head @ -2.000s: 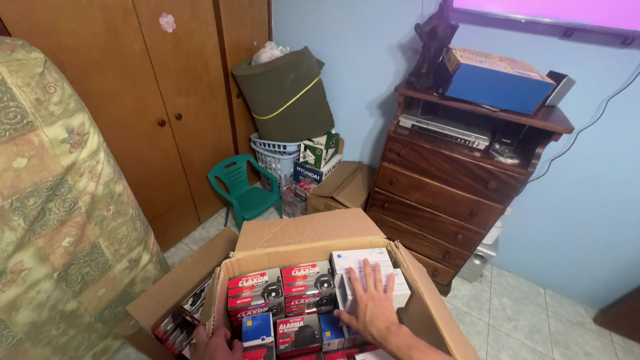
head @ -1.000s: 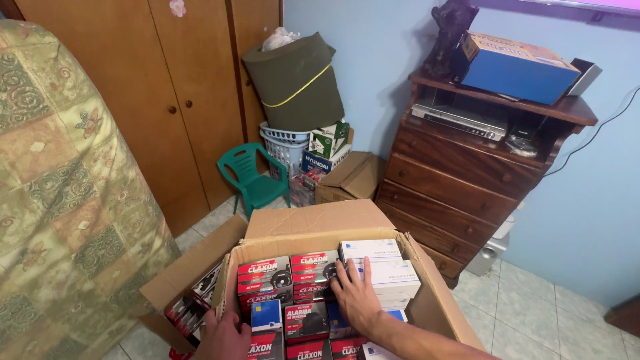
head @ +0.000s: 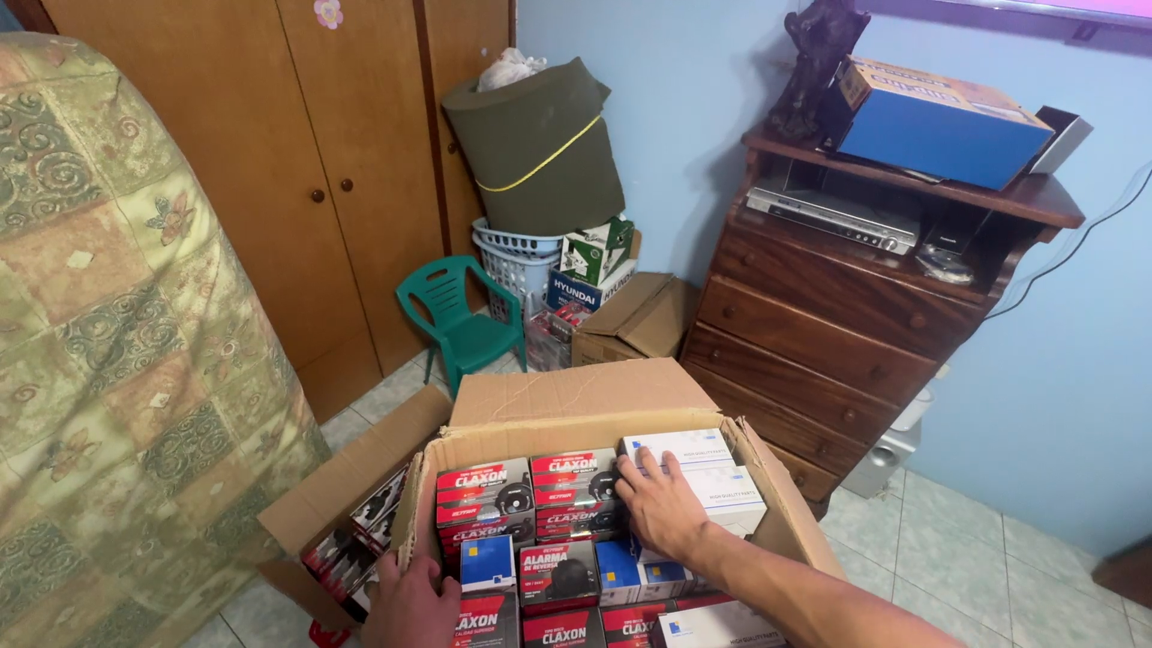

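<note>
An open cardboard box (head: 576, 436) stands before me, filled with small product boxes. My left hand (head: 412, 601) grips its left wall near the front corner. Spread fingers of my right hand (head: 661, 504) rest on and beside the white boxes (head: 733, 495) at the back right; nothing is plainly grasped. Left of that hand are stacked red and black horn boxes (head: 486, 490). A reverse alarm box (head: 559, 571) lies in the middle, between a blue and white box (head: 487, 564) and more blue and white boxes (head: 619, 571). Another white box (head: 720, 627) lies at the front right.
A second open carton (head: 360, 468) with boxes stands at the left, beside a patterned fabric-covered object (head: 135, 360). Behind are a green plastic chair (head: 468, 328), a laundry basket (head: 517, 261), a closed-flap carton (head: 639, 315) and a wooden dresser (head: 828, 315).
The right hand has stayed at the white boxes, its fingers shifting slightly over them. The left hand remains at the box's left wall.
</note>
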